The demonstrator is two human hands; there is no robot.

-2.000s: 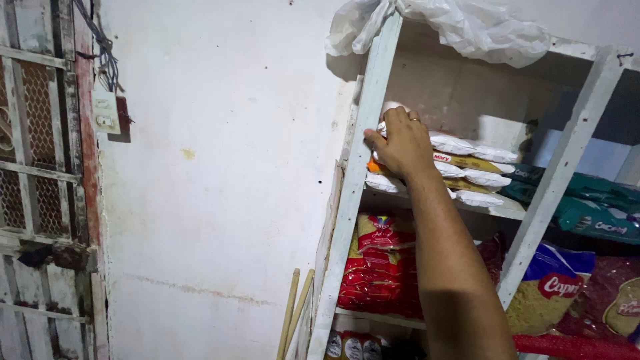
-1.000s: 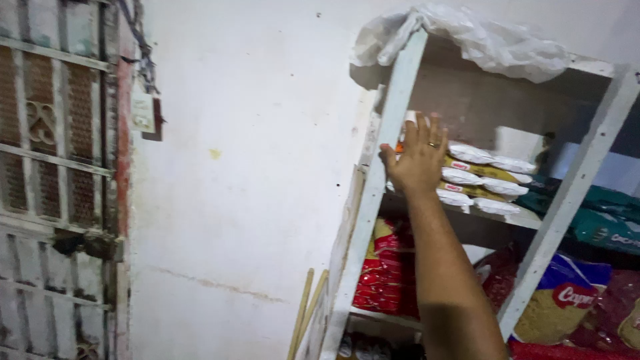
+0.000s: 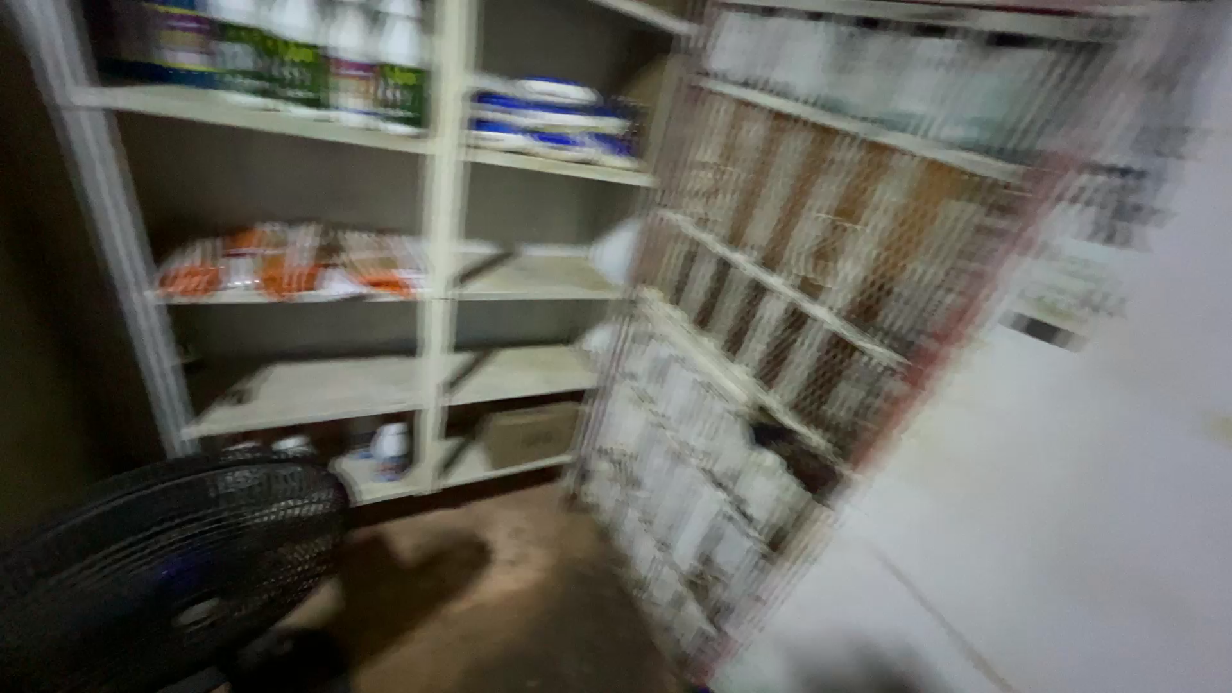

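Neither my left hand nor my right hand shows in the head view, which is blurred by motion. White shelves stand at the left and centre. White bottles with green labels (image 3: pixel 298 63) line the upper left shelf, and blue-and-white packages (image 3: pixel 553 120) lie on the shelf to their right. Orange-and-clear bags (image 3: pixel 294 262) rest on the shelf below the bottles. A small white bottle (image 3: pixel 391 450) and a cardboard box (image 3: pixel 529 433) are on the lowest shelf.
A black fan (image 3: pixel 183 568) stands at the lower left, in front of the shelves. A barred metal gate (image 3: pixel 760 318) with mesh slants across the centre right, beside a white wall (image 3: pixel 1088 500). Brown floor (image 3: pixel 520 577) shows between fan and gate.
The view has swung far to the left. The hand that was at the stacked packages on the other shelf has left the view.
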